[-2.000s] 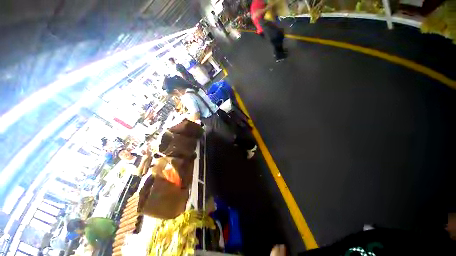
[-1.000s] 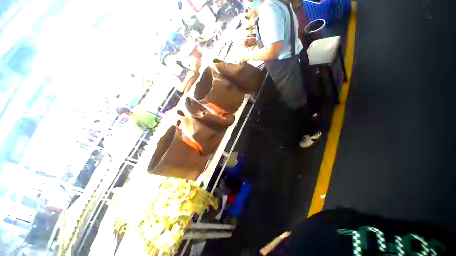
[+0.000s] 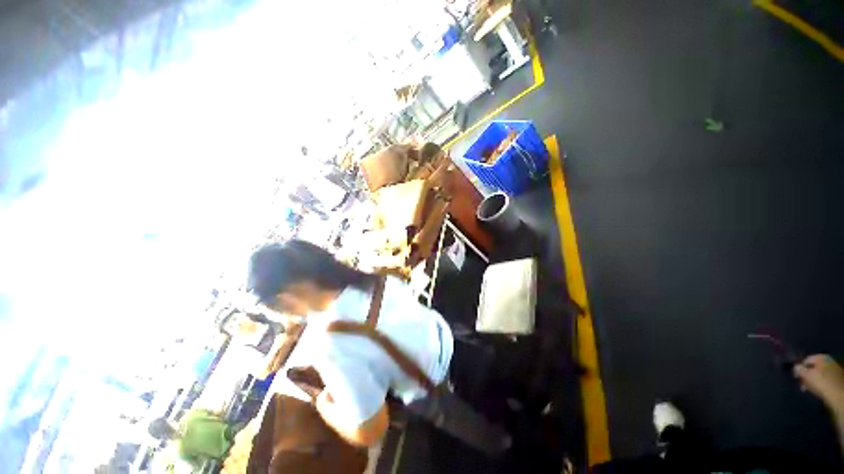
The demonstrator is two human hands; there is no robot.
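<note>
My right hand (image 3: 819, 375) is at the right edge, small and partly cut off. Its fingers are closed on a thin dark item (image 3: 785, 354) with a fine reddish line reaching left from it, possibly eyeglasses; it is too blurred to tell. My left hand is not in view. Tan-brown bag pieces (image 3: 400, 205) are heaped on a bench end ahead. Darker brown bags (image 3: 310, 440) lie on the near table at the bottom, beside a person.
A person (image 3: 389, 343) in a light shirt with brown straps stands at the table. Beyond are a pale-seated stool (image 3: 507, 296), a round bin (image 3: 493, 206) and a blue bin (image 3: 509, 157) holding brown pieces. A yellow line (image 3: 576, 305) edges the dark floor. A shoe shows below.
The view has moved forward along the tables. The person, stool and blue bin are nearer, and the yellow heap has left view. My right hand has appeared at the right with the thin item.
</note>
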